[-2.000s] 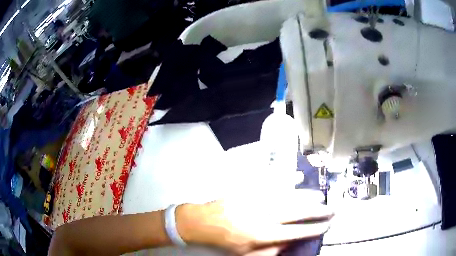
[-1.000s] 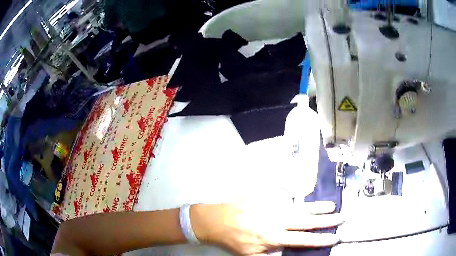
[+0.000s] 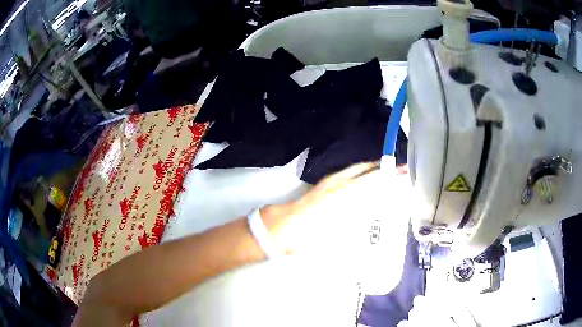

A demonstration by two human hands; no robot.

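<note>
The sewing machine head (image 3: 491, 140) stands at the right. Its metal presser foot and needle area (image 3: 424, 255) is in glare. A purplish fabric piece (image 3: 392, 303) lies left of and below the needle. My left hand (image 3: 319, 207), with a white wristband, reaches toward the back of the white bottle-shaped end (image 3: 383, 236) of the blue hose. Glare washes out the hand and its fingers are hidden, so its grip cannot be told. A washed-out pale shape at the bottom edge, below the needle, may be fingertips of my right hand; this is unclear.
Black cut fabric pieces (image 3: 281, 121) are heaped behind my left hand. A tan board with red print (image 3: 127, 198) lies at the left. A curved white rim (image 3: 332, 35) runs behind the heap. A blue hose (image 3: 395, 121) curves beside the machine head. A dark strip (image 3: 572, 268) is at the right edge.
My left hand has moved from the fabric beside the needle up and back toward the hose end. The view has shifted, showing more of the machine's top. A pale shape appears at the bottom edge.
</note>
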